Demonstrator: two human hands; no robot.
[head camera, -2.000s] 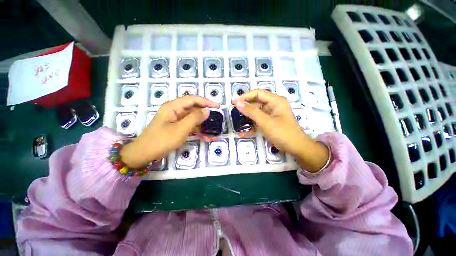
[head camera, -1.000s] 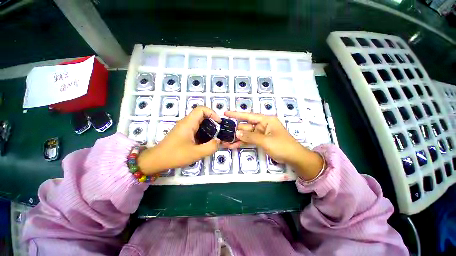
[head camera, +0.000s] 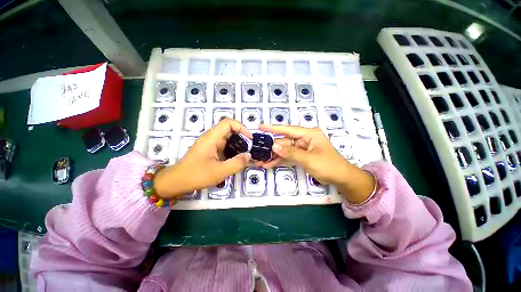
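Note:
My left hand (head camera: 203, 162) holds a dark smartwatch (head camera: 236, 146), its black face up and tilted. My right hand (head camera: 314, 154) holds a second black-faced smartwatch (head camera: 262, 146) by its edges. The two watches are side by side, very close or touching, above the middle of a white compartment tray (head camera: 245, 201). The tray holds rows of face-down watches with pale backs and dark central dots, such as one watch back (head camera: 255, 181). My hands hide some of the middle cells.
A second white tray (head camera: 457, 197) stands raised and tilted at right with dark watches. At left are a red box (head camera: 112, 97) with a handwritten paper slip (head camera: 48, 102), two dark loose watches (head camera: 117, 137) and one silver-edged watch (head camera: 61, 170). A white stick (head camera: 380, 130) lies right of the work tray.
The two watches, held apart two seconds ago, are now close together between my hands. Since one second ago, the right-hand watch has turned slightly more face-up.

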